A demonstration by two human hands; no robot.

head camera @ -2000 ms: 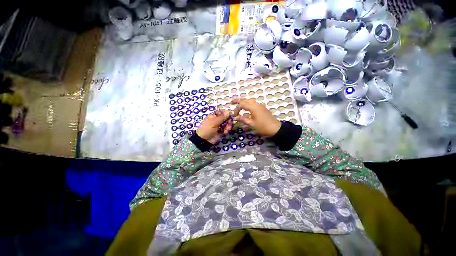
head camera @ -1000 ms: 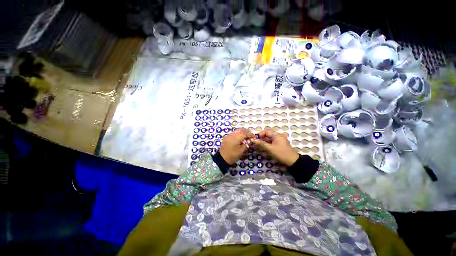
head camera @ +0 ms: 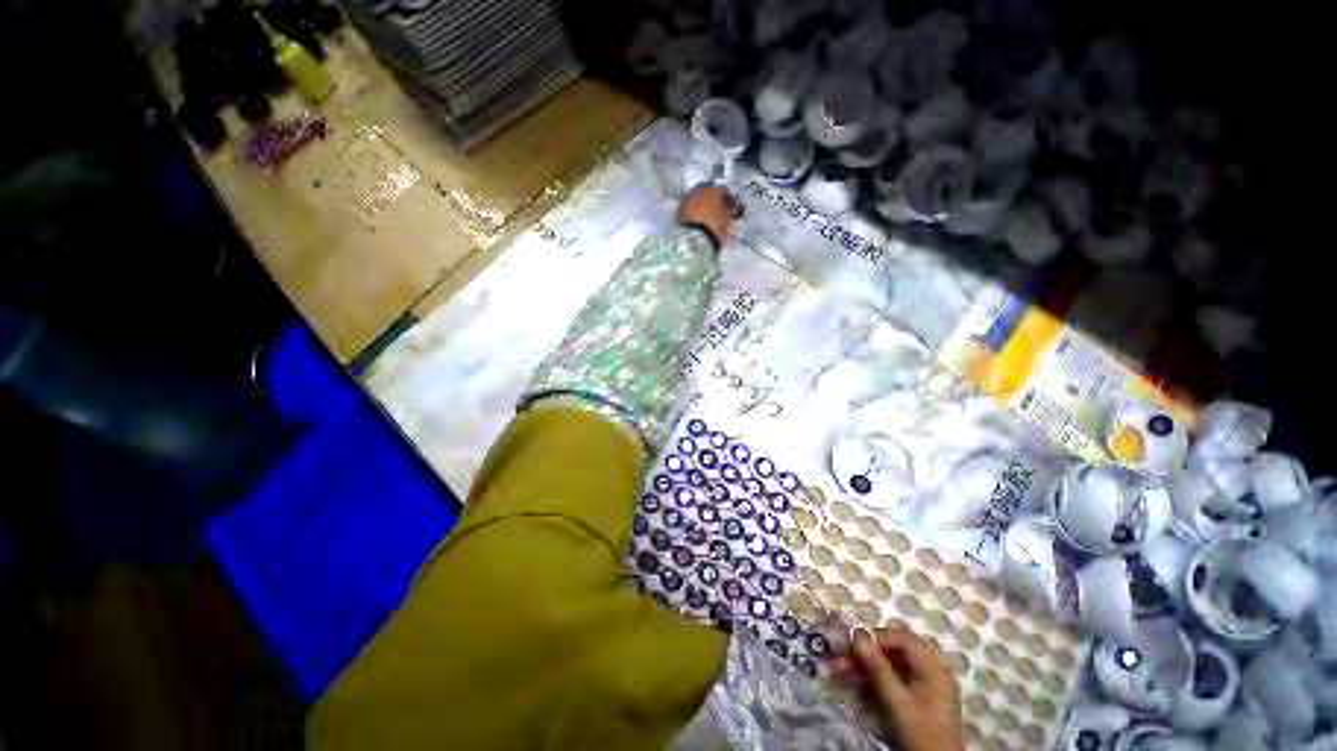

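The cream parts tray (head camera: 938, 594) lies in front of me. Its left part holds rows of round purple-ringed inserts (head camera: 714, 514); its right part shows plain beige holes. My left hand (head camera: 707, 213) is stretched out to the near edge of the plain white shell heap (head camera: 851, 110), beside a shell (head camera: 720, 129). It is small and blurred, so its grip is unclear. My right hand (head camera: 905, 687) is over the tray's lower edge, thumb and fingers close together. A small pale ring-like shape shows at the fingertips, but whether it is held is unclear.
A heap of white shells with dark spots (head camera: 1246, 587) is at the right. A lone shell (head camera: 871, 464) lies beyond the tray. A printed yellow-orange strip (head camera: 1026, 352) lies between the heaps. Grey stacked sheets (head camera: 477, 66) stand at upper left.
The view has swung left. My left hand has left my right hand and the tray and reached far out to the plain shell heap. My right hand has stayed over the tray.
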